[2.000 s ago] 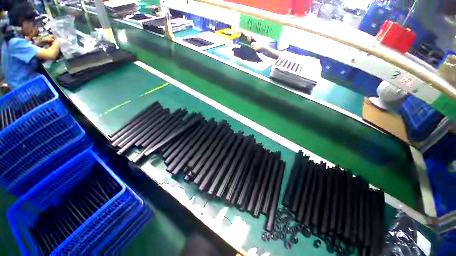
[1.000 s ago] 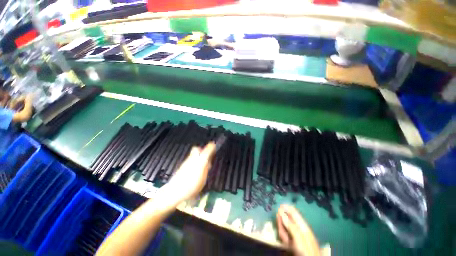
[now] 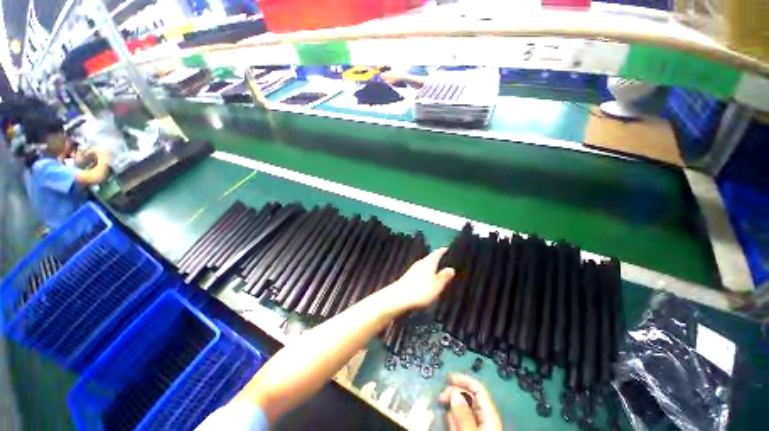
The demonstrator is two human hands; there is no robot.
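Black tubes lie side by side on the green bench in a left group [image 3: 316, 261] and a right group [image 3: 540, 303]. My left hand [image 3: 423, 282] is at the left edge of the right group, thumb and fingers closed on a black tube [image 3: 458, 250]; its far end sticks out slightly beyond its neighbours. Small black rings [image 3: 426, 358] lie loose at the near tube ends. My right hand [image 3: 470, 406], partly cut off by the bottom edge, pinches a small dark piece that looks like a black ring [image 3: 466, 396].
A clear plastic bag [image 3: 674, 362] with black parts and a white label lies at the right. Blue slatted baskets [image 3: 160, 362] with tubes stand at the lower left. Pale strips line the near bench edge. A person in blue [image 3: 55, 185] works at the far left. A labelled shelf [image 3: 540, 52] runs above.
Both hands have come into view since the oldest frame. Since the middle frame, my left hand has moved right, from the left tube group to the right group. The camera view has shifted.
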